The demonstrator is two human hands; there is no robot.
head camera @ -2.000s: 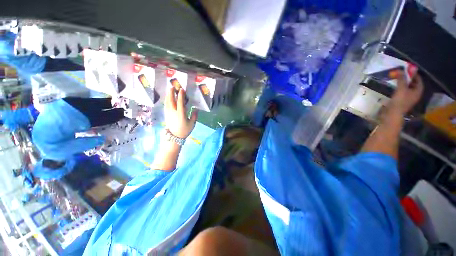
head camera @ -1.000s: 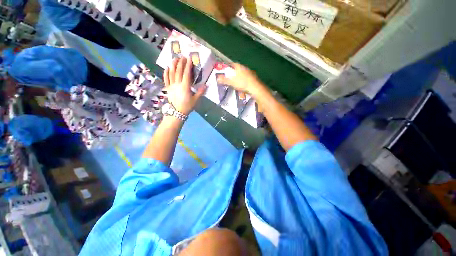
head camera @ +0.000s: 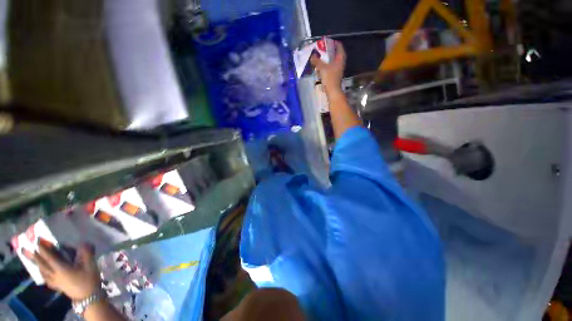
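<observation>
My right hand (head camera: 331,61) holds a white phone box (head camera: 308,56) with a red corner at the near end of the machine infeed (head camera: 354,53). My left hand (head camera: 70,273) is at the lower left, fingers spread over phone boxes (head camera: 32,241) on the green bench (head camera: 216,188); whether it grips one cannot be told. Several more phone boxes (head camera: 133,210) with dark phone pictures lie in a row on the bench between that hand and the bench end.
A blue crate (head camera: 210,84) with whitish film scraps (head camera: 258,75) stands between bench and machine. An orange triangular bracket (head camera: 433,59) and a pale cabinet (head camera: 514,138) with a red-handled lever (head camera: 411,145) are at right. A brown carton (head camera: 56,63) is at upper left. Stacked boxes show at lower left.
The view has turned towards the machine. My right hand has moved from the bench row to the infeed with a box. My left hand has stayed at the boxes, now at lower left in view.
</observation>
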